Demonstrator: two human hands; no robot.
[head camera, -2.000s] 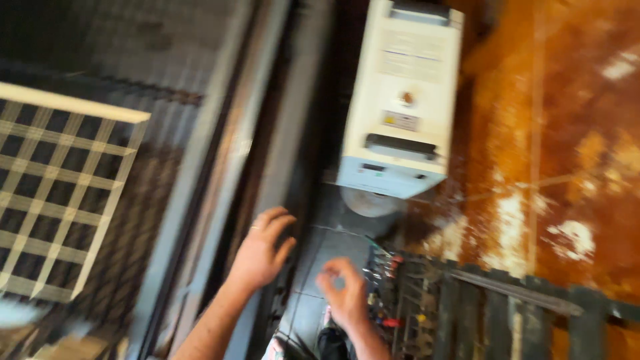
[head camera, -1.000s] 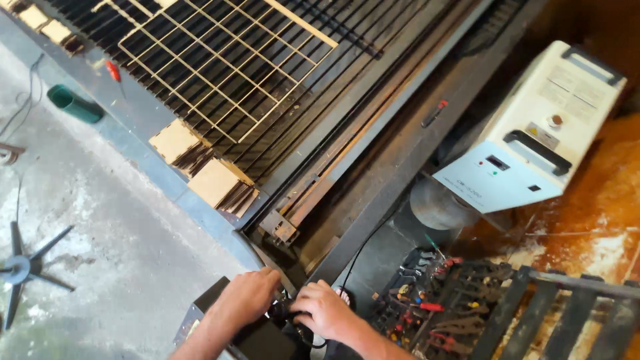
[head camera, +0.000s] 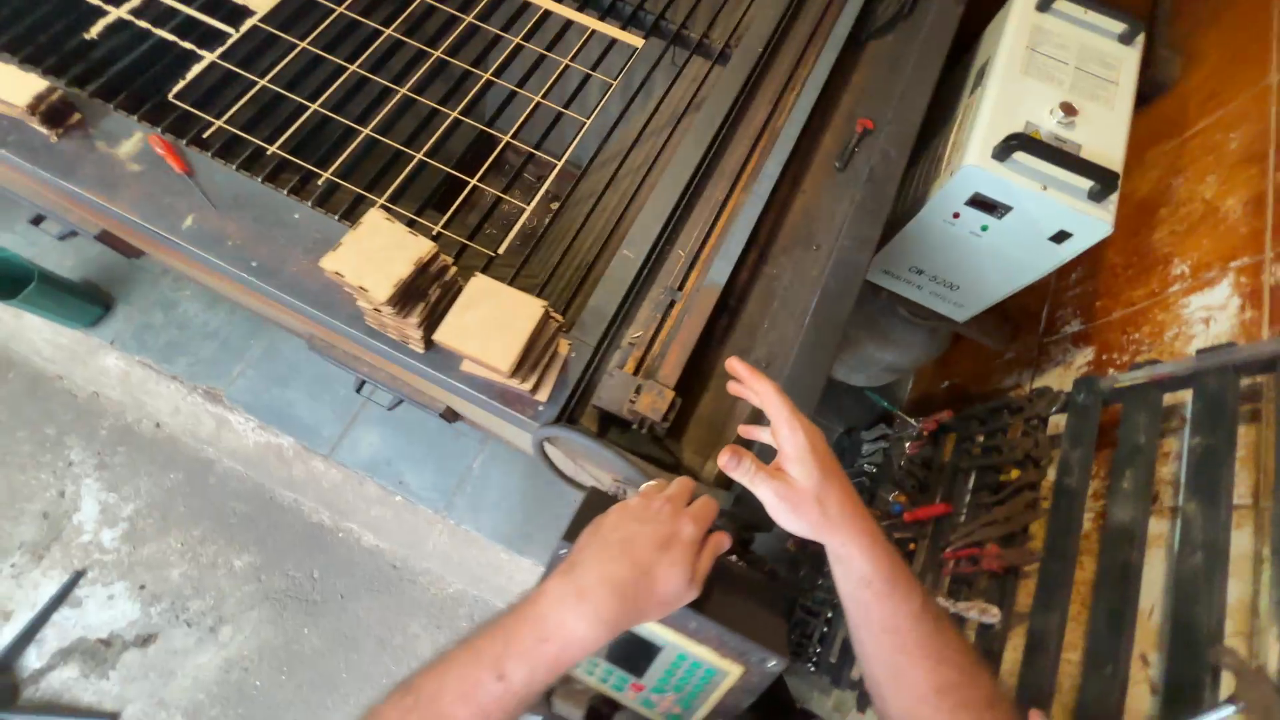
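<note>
My left hand (head camera: 645, 545), a ring on one finger, is bent over the machine's corner, above a keypad control panel (head camera: 665, 670). Its fingertips are partly hidden, so whether it grips anything does not show. To its right my right hand (head camera: 790, 460) is raised with thumb and fingers apart, holding nothing. Just beyond the left hand is a round dark-rimmed part (head camera: 585, 462) at the corner of the slatted machine bed. Stacks of square thin wooden pieces (head camera: 490, 325) lie on the bed's edge, beside a cut wooden grid sheet (head camera: 400, 110).
A white chiller unit (head camera: 985, 215) stands at the upper right. Pliers and other hand tools (head camera: 930, 512) hang or lie by a dark slatted rack (head camera: 1110, 520). A red-handled screwdriver (head camera: 168, 155) lies on the bed edge, a red-and-black tool (head camera: 855, 140) on the side ledge.
My hands were close together at the machine's corner one second ago; now my right hand is lifted away with its fingers spread. The view has shifted.
</note>
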